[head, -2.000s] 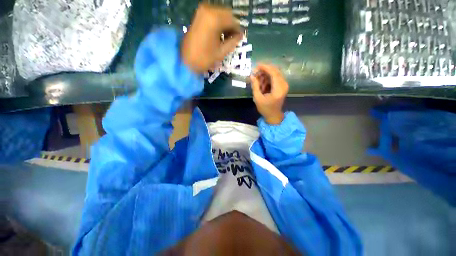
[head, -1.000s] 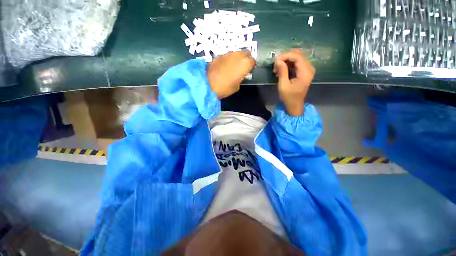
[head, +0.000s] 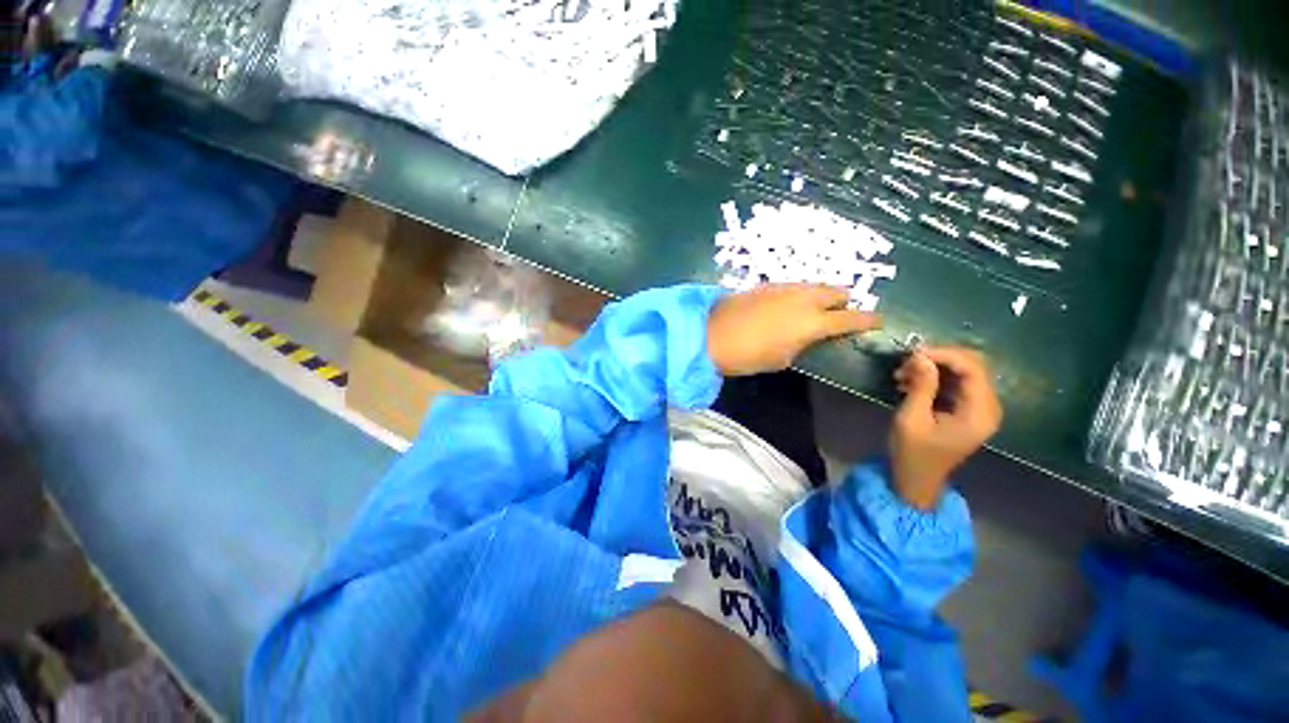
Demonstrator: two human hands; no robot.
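My left hand (head: 789, 328) is at the near edge of the pile of white strip pieces (head: 806, 247), fingers extended to the right. Whether it holds anything is unclear. My right hand (head: 950, 410) is just right of it, above the bench edge, with thumb and finger pinched on a small component (head: 913, 342), thin and partly shiny. The component's lower end is hidden by the fingers. The left fingertips are close to it; contact cannot be told. Beyond the pile lies a clear working tray (head: 813, 106), with rows of dark-and-white parts on its right side.
A bag of white pieces (head: 474, 78) lies on the bench at left. A stacked filled tray (head: 1216, 339) is at right. A single white chip (head: 1019, 304) lies right of the pile. An open cardboard box (head: 403, 311) with clear plastic is below the bench edge.
The view has turned, so the bench slants and the working tray shows more fully. My left hand has opened from a curled pose and extends toward the right hand, which stays pinched.
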